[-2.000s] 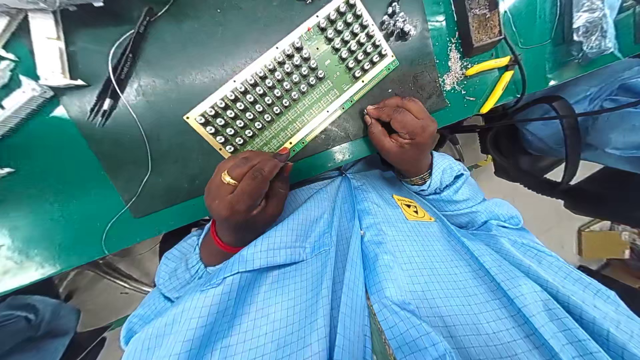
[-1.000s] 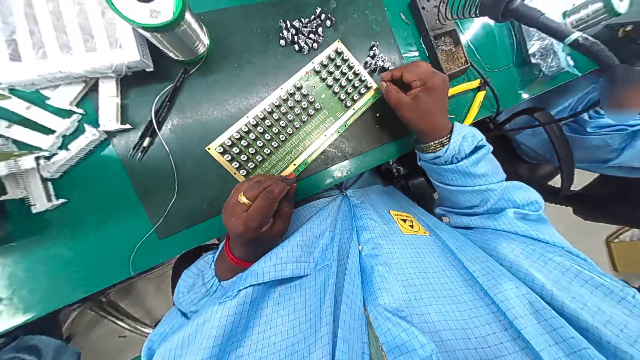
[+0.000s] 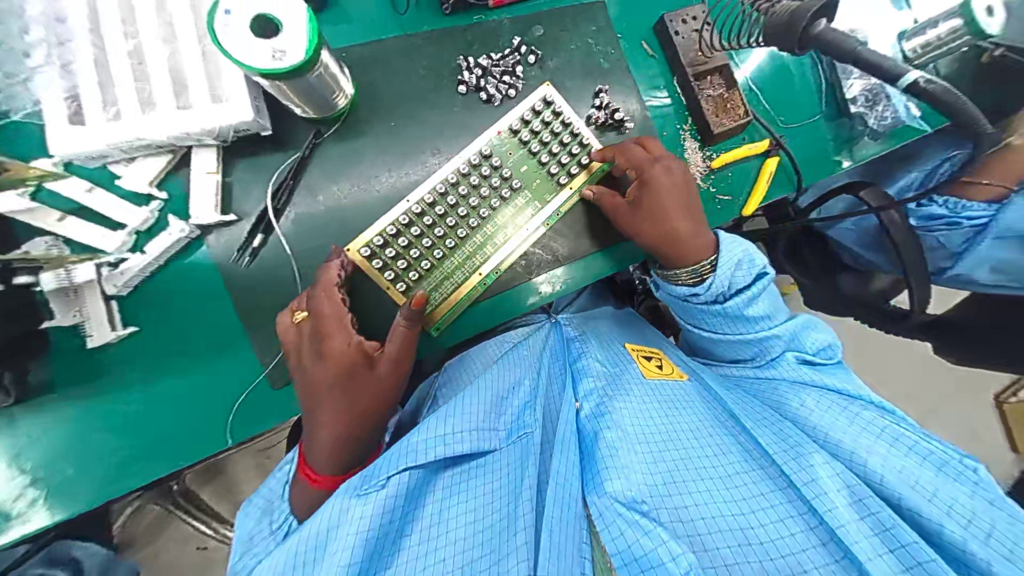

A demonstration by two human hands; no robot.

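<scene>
A green printed circuit board [image 3: 512, 228] with rows of black-sided, silver-topped cylindrical capacitors lies slanted over the dark mat [image 3: 400, 88]. My left hand [image 3: 348, 352] grips its left end, thumb at the lower corner and fingers at the upper corner. At the right end, my right hand [image 3: 652, 196] pinches the board's edge between thumb and fingers. Loose capacitors [image 3: 492, 72] lie in a pile above the board, and a smaller pile [image 3: 608, 110] sits just past its upper right corner. Black tweezers [image 3: 276, 200] rest on the mat left of the board.
A solder wire spool [image 3: 296, 56] stands at the upper left, beside white plastic strips [image 3: 148, 256] and a wrapped pack [image 3: 144, 72]. To the right are a soldering iron stand [image 3: 708, 88], wire clippings [image 3: 694, 156] and yellow-handled pliers [image 3: 756, 172]. Another person's arm [image 3: 980, 184] shows at far right.
My left hand has gone from pinching the board's lower left edge to spanning its left end. My right hand, apart from the board's right end two seconds ago, now holds it. The view has shifted.
</scene>
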